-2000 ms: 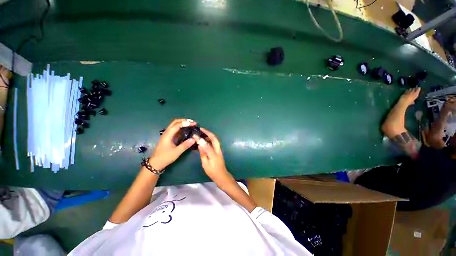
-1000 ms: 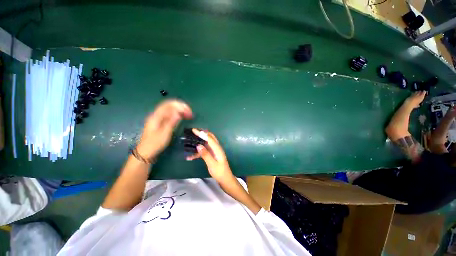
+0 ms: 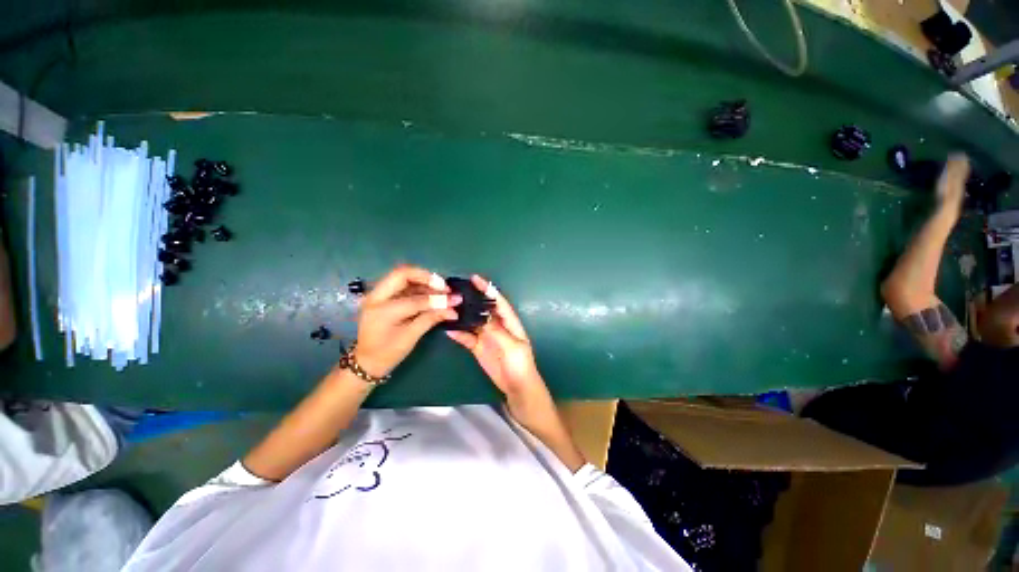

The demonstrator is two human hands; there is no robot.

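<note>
A black ribbed housing (image 3: 469, 304) is held just above the green bench (image 3: 626, 268), in front of my chest. My right hand (image 3: 503, 341) grips it from the right side. My left hand (image 3: 402, 318) has its fingertips against its left side; whether a small fitting is between them is hidden. Two small black fittings lie beside my left hand, one near the fingers (image 3: 356, 286) and one near the wrist (image 3: 322, 333). A loose pile of black fittings (image 3: 199, 207) lies further left, next to the bundle of white strips (image 3: 106, 251).
An open carton (image 3: 726, 436) of black housings stands below the near edge, right of me. Black units (image 3: 730, 118) sit spaced on the far belt (image 3: 503, 67). Another person's arm (image 3: 925, 263) reaches toward the belt at right. A pale hose (image 3: 782, 56) hangs at the far side.
My left hand moved away from the housing, then returned to it. The fitting above my hands is gone from its spot, and one now shows beside my left fingers. The belt units shifted right.
</note>
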